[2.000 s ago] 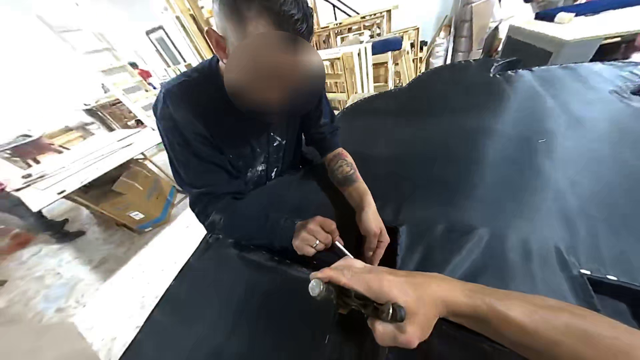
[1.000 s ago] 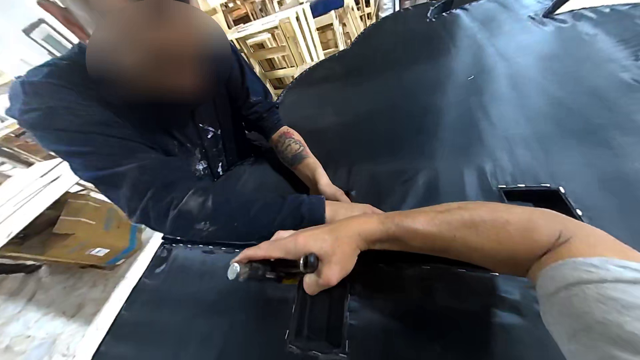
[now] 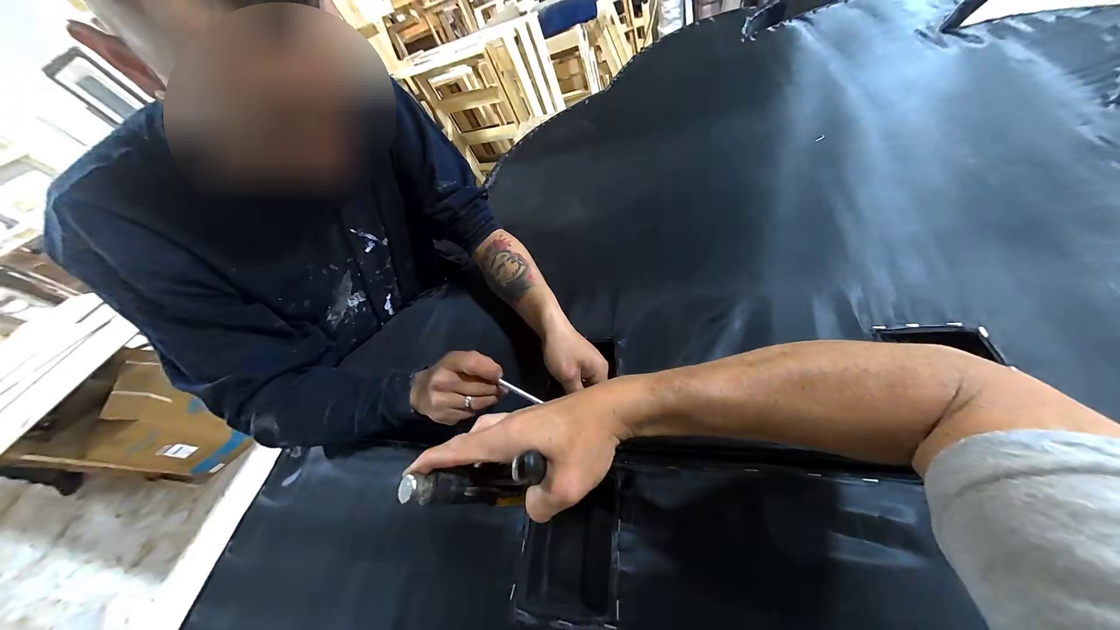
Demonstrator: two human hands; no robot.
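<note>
My right hand [image 3: 560,446] reaches in from the right, palm down, closed around a dark hand tool [image 3: 464,486] with a round bright metal end and a black knob. The exact kind of tool cannot be told. It lies just above black sheet material [image 3: 717,542] stapled along its edges, beside a rectangular recess [image 3: 573,560]. Just beyond my fingers, a co-worker's hand [image 3: 455,388] with a ring holds a thin, pale rod-like tool [image 3: 521,391], its far end hidden behind my hand. The co-worker's other hand [image 3: 575,357] rests at a dark opening. My left hand is out of view.
The co-worker [image 3: 262,289], in a dark, paint-marked top, leans over the left side of the black-covered piece. A second recess [image 3: 941,334] with staples lies beyond my forearm. Wooden frames [image 3: 490,96] stand behind; a cardboard box [image 3: 149,411] sits at the left.
The co-worker's ringed hand and thin tool, hidden a second ago, show again beyond my hand. My right hand keeps hold of the dark tool. The view has shifted.
</note>
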